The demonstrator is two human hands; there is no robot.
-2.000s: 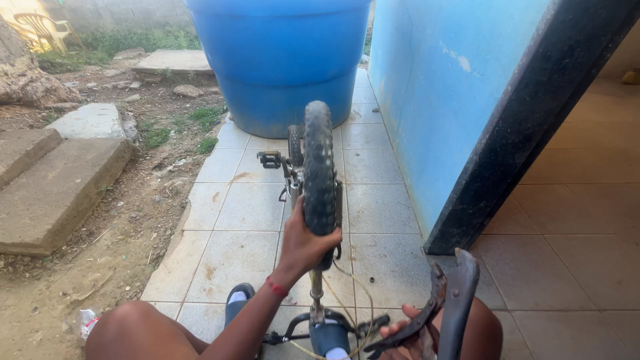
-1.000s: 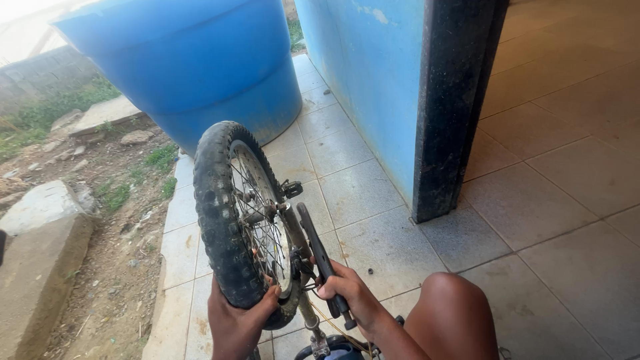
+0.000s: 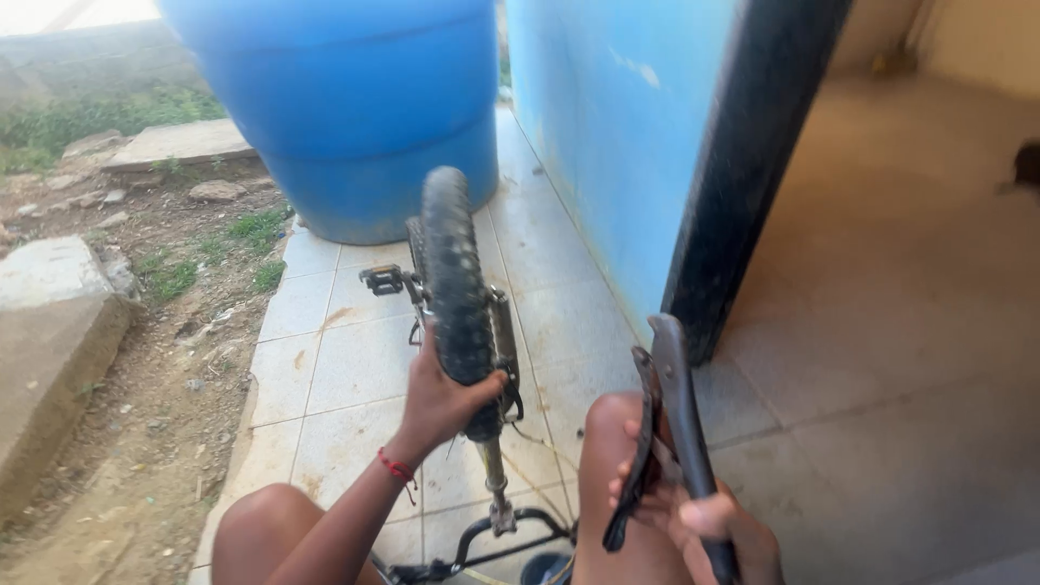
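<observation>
A bicycle wheel with a knobby black tire [image 3: 457, 276] stands upright in its fork in front of me, seen nearly edge-on. My left hand [image 3: 443, 398] grips the tire's lower near part, thumb on the right side. Below it a metal stem runs down to the black handlebar [image 3: 520, 524] near the floor. My right hand [image 3: 691, 512] holds a pair of dark locking pliers [image 3: 678, 390] upright by the handles, right of the wheel and apart from it. Beyond the wheel, a pedal [image 3: 383, 280] sticks out to the left. A thin cable [image 3: 532, 487] hangs beside the stem.
A large blue plastic tank [image 3: 349, 106] stands on the tiled floor behind the bicycle. A light blue wall [image 3: 609, 146] ends at a dark door frame [image 3: 739, 179] on the right. Concrete slabs [image 3: 65, 349] and dirt ground with stones border the tiles on the left.
The right hand with the pliers was beside the wheel's fork one second ago and is now away to the right. The wheel has turned from showing its spokes to nearly edge-on.
</observation>
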